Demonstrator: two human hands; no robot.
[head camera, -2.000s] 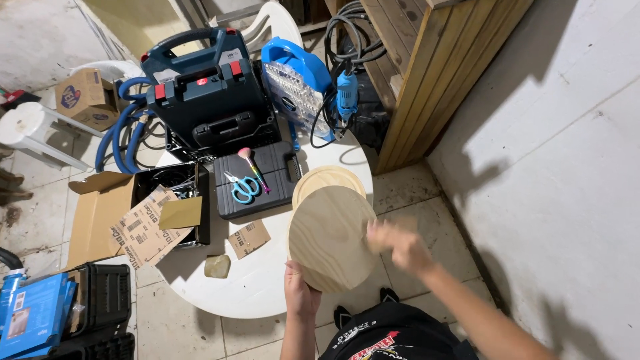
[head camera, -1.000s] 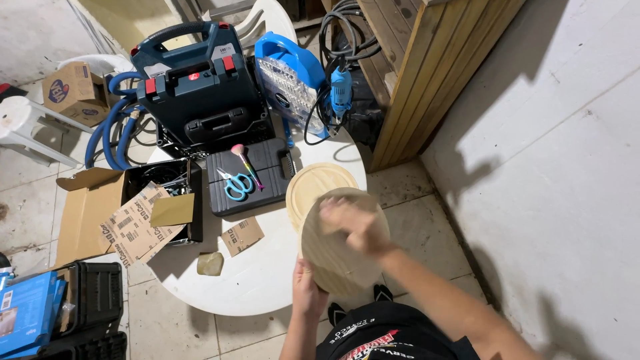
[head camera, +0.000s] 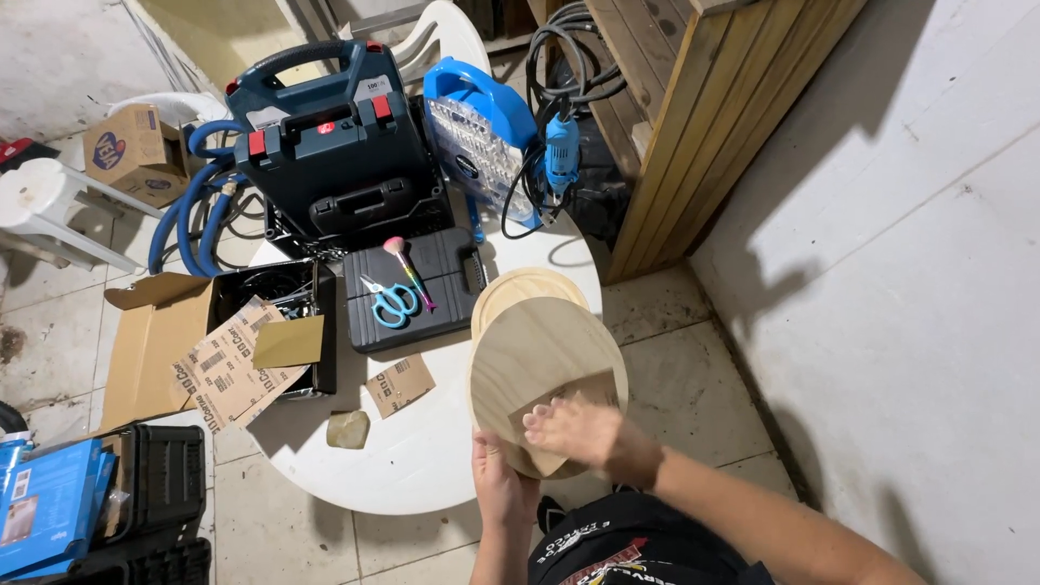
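My left hand (head camera: 502, 479) grips the lower left edge of a round wooden board (head camera: 532, 349), its thumb on the rim. Flat on the board's lower part lies a piece of sandpaper (head camera: 585, 390), paper backing up, with my right hand (head camera: 581, 431) pressed on it, slightly blurred. A second round board with a grooved rim (head camera: 520, 284) is partly hidden behind the first. To the left on the white table are a small sandpaper piece (head camera: 400, 385) and a worn, folded scrap (head camera: 348, 430).
Scissors (head camera: 395, 305) and a makeup brush (head camera: 410, 272) lie on a black tool case (head camera: 366, 325). Behind are a dark power-tool case (head camera: 349, 146), a blue bit organizer (head camera: 479, 122) and a blue rotary tool (head camera: 561, 150). An open cardboard box (head camera: 154, 349) holds sandpaper sheets. A wooden cabinet (head camera: 715, 122) stands right.
My right hand has moved over the board, from its right edge to its upper part and now to its lower part. My left hand keeps hold of the rim.
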